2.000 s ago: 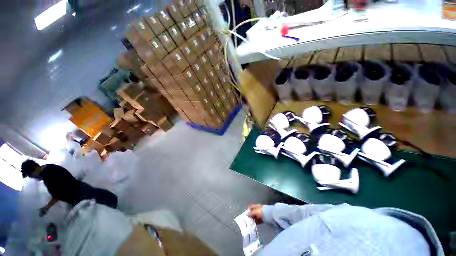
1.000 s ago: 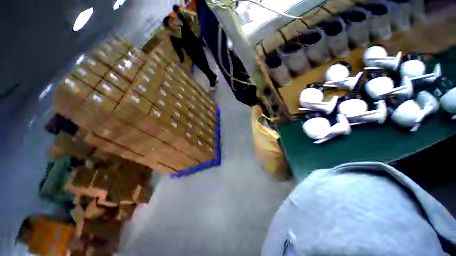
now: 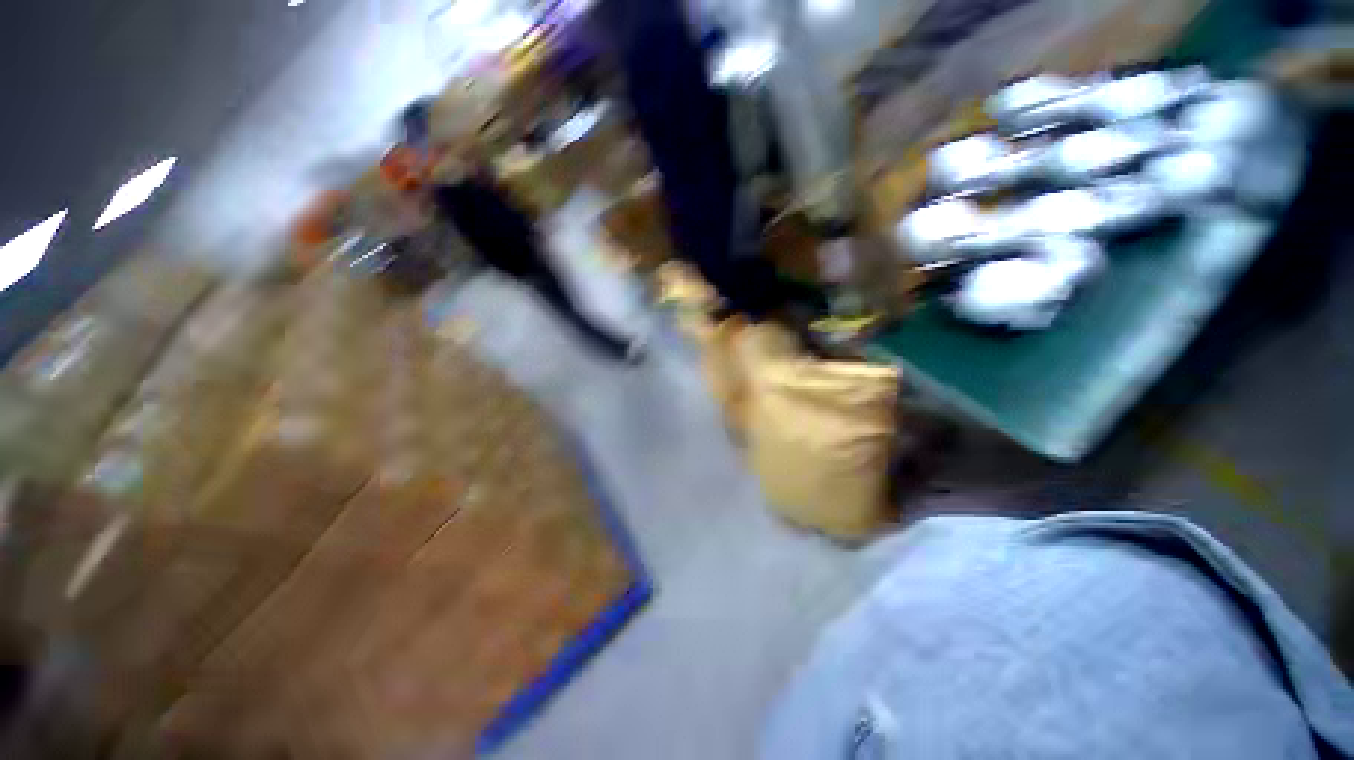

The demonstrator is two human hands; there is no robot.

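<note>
Several white units (image 3: 1025, 282), likely cameras, lie close together on the green bench top (image 3: 1091, 371) at the upper right. They are strongly blurred, so their parts cannot be told apart. Neither of my hands is in the picture. Only my light blue-grey clothing shows at the lower right.
A large stack of brown cartons (image 3: 342, 594) on a blue pallet (image 3: 572, 668) fills the lower left. A yellow-brown sack or bag (image 3: 824, 446) stands by the bench end. One person in dark clothes (image 3: 512, 245) is in the aisle; another's dark legs (image 3: 691, 178) show nearer.
The view has swung and moved toward the pallet stack and aisle. The carton stack looks larger and nearer. My hand with the printed paper, seen two seconds ago, is out of view.
</note>
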